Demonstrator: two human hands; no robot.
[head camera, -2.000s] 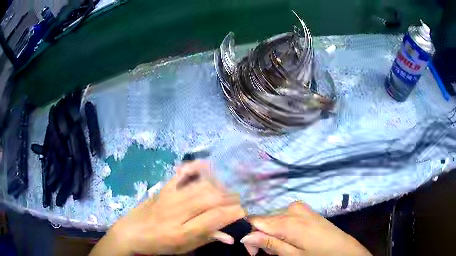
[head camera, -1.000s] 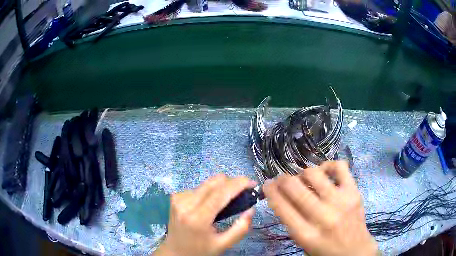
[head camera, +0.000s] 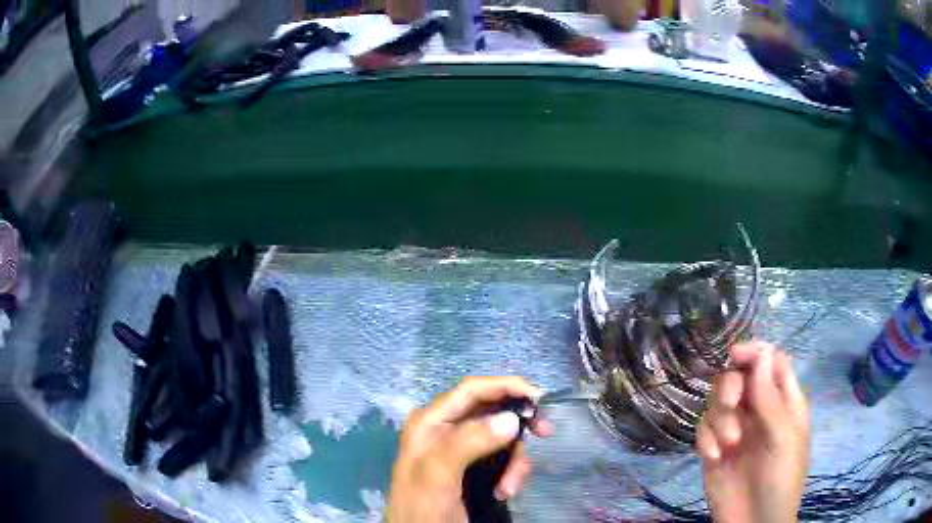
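My left hand (head camera: 460, 439) grips a black sleeve (head camera: 488, 478), held upright near the bench's front edge. A thin shiny strip or wire (head camera: 564, 396) sticks out of the sleeve's top end towards the right. My right hand (head camera: 756, 429) is raised at the right of the metal bands, thumb and fingertips close together. A faint thin dark line shows just beyond its fingertips; whether the hand holds it cannot be told. A tangled nest of curved spring steel bands (head camera: 664, 358) lies between the hands, further back.
A pile of black sleeves (head camera: 194, 368) lies left, one apart (head camera: 279, 347). A long black block (head camera: 77, 296) is at far left. Black wires (head camera: 858, 480) lie front right, a spray can (head camera: 897, 347) at the right edge. A green belt (head camera: 491, 163) runs behind the bench (head camera: 409, 306).
My right hand has moved right, away from the sleeve, and my hands are now apart. The sleeve has turned more upright in my left hand. The view has shifted.
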